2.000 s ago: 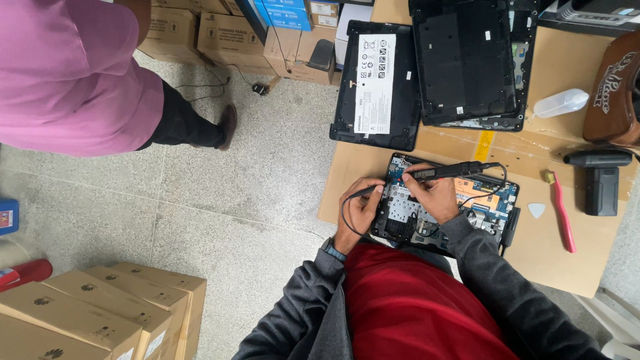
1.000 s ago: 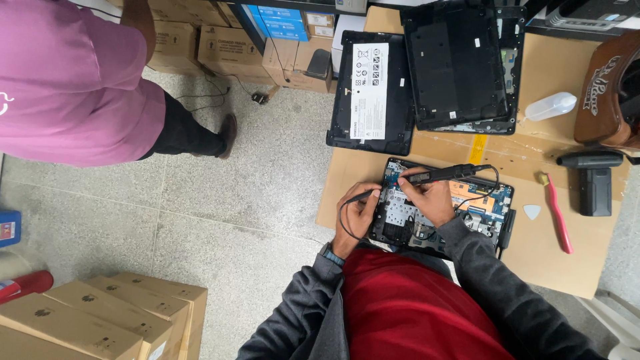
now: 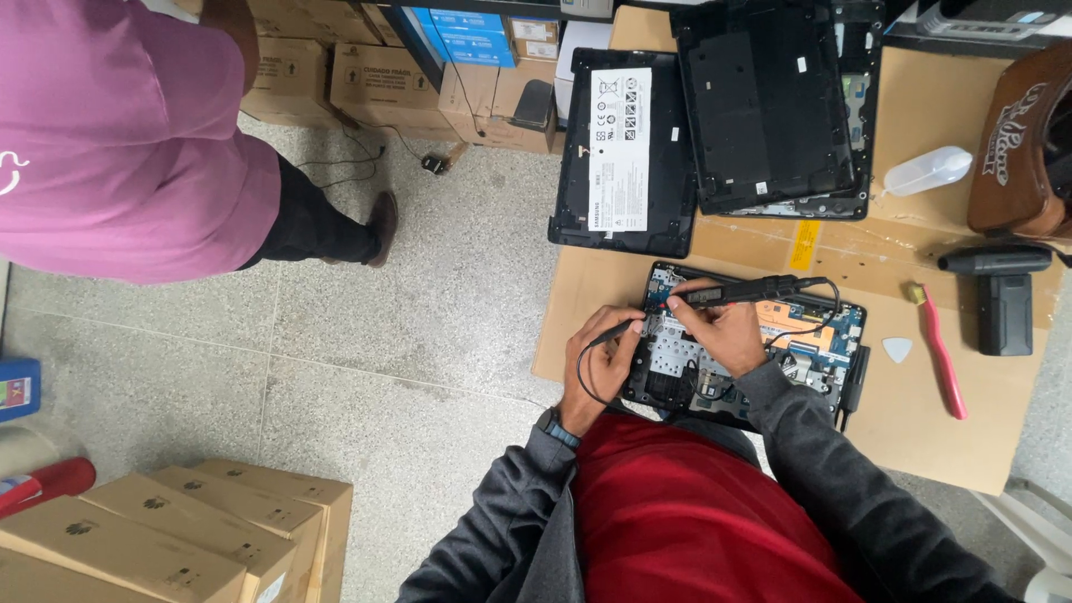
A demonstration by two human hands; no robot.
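An opened laptop base with bare circuit boards point(image 3: 670, 356) lies on the cardboard-covered table, close to my body. My left hand point(image 3: 603, 360) is shut on a thin black test probe point(image 3: 615, 332), whose tip is at the board's upper left part. In my right hand point(image 3: 724, 331) is a black pen-type multimeter point(image 3: 745, 291) with a small display, held nearly level, its tip close to the other probe. A black cable loops from the meter's rear end and passes over the laptop. Whether the tips touch the board cannot be made out.
Beyond the laptop lie a black cover with a white label point(image 3: 620, 151) and stacked black laptop parts point(image 3: 766, 109). To the right are a clear plastic bottle point(image 3: 928, 171), a pink brush point(image 3: 942, 356), a white pick point(image 3: 897, 349) and a black handheld device point(image 3: 1005, 310). A person point(image 3: 126, 142) stands at upper left.
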